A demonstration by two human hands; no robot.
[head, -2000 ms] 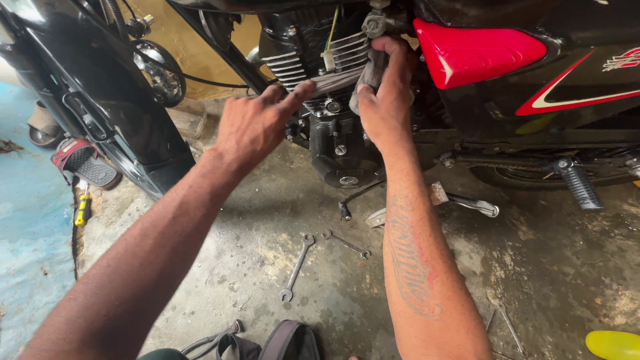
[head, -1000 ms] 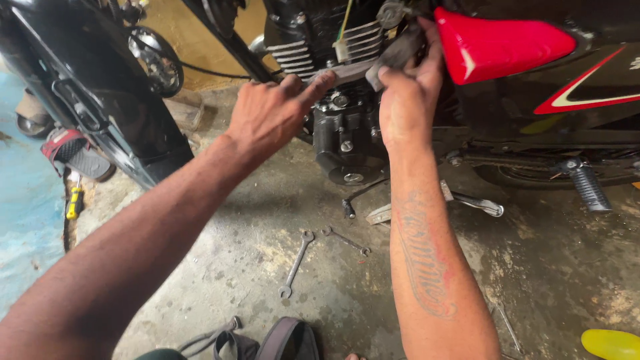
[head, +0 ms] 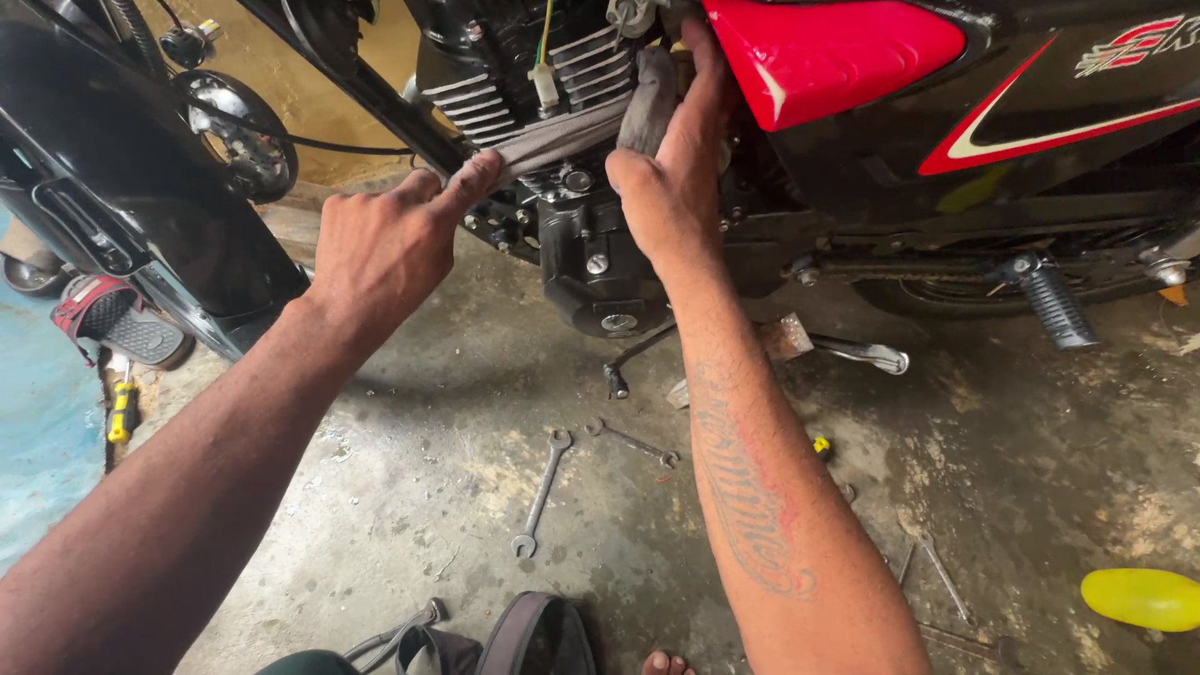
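Note:
A grey cloth (head: 567,134) is stretched across the finned engine cylinder (head: 586,70) of a black and red motorcycle. My left hand (head: 389,230) pinches the cloth's left end at the front of the fins. At the rear of the engine, below the red side panel (head: 834,56), my right hand (head: 670,173) grips the other end, bunched by its thumb; some of its fingers are hidden behind the cloth and frame. A white wire connector (head: 544,84) hangs in front of the fins, just above the cloth. The black engine side cover (head: 595,258) lies below both hands.
Two open-ended wrenches (head: 541,492) (head: 633,443) lie on the concrete floor, with more tools at lower right. At left are a front fender (head: 141,159), a sandal (head: 131,323) and a yellow screwdriver (head: 122,412). The footpeg (head: 1055,300) juts out at right; a yellow object (head: 1141,598) sits lower right.
Both hands stay at the engine with the cloth between them. The cloth's bunched end at my right hand has changed shape, and more of it now stands up above the thumb.

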